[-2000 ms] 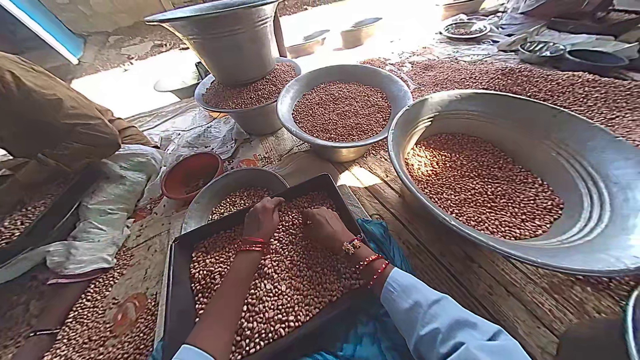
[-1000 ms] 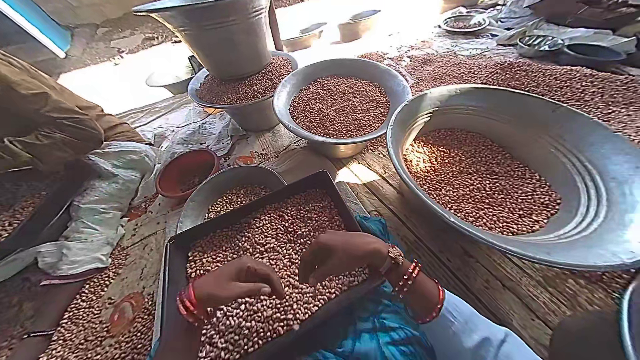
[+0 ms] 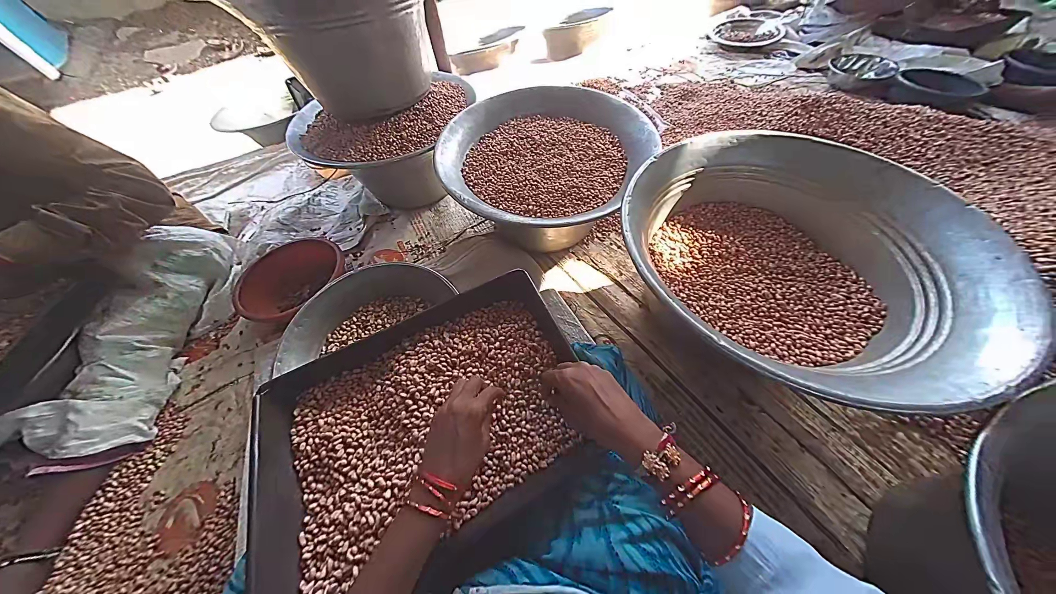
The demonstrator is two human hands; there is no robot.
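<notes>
A dark rectangular tray full of reddish-brown nuts or beans rests tilted over my lap. My left hand is over the middle of these nuts, fingertips bunched low; whether it pinches any is hidden. Close to the tray's right edge, my right hand has its fingers curled down at the nuts, and its fingertips are partly hidden. Both wrists wear red bangles. Just beyond the tray's far edge sits a metal bowl with paler nuts, beside a reddish-brown bowl.
A large metal basin of nuts stands at right, another basin ahead. Behind is a basin with a metal tub on it. A nut heap covers the back right. At left are a person's clothed leg and a white sack.
Since a second ago, my left hand has moved farther up the tray toward its middle, and my right hand has shifted right to the tray's edge. The bowls and basins stand as before.
</notes>
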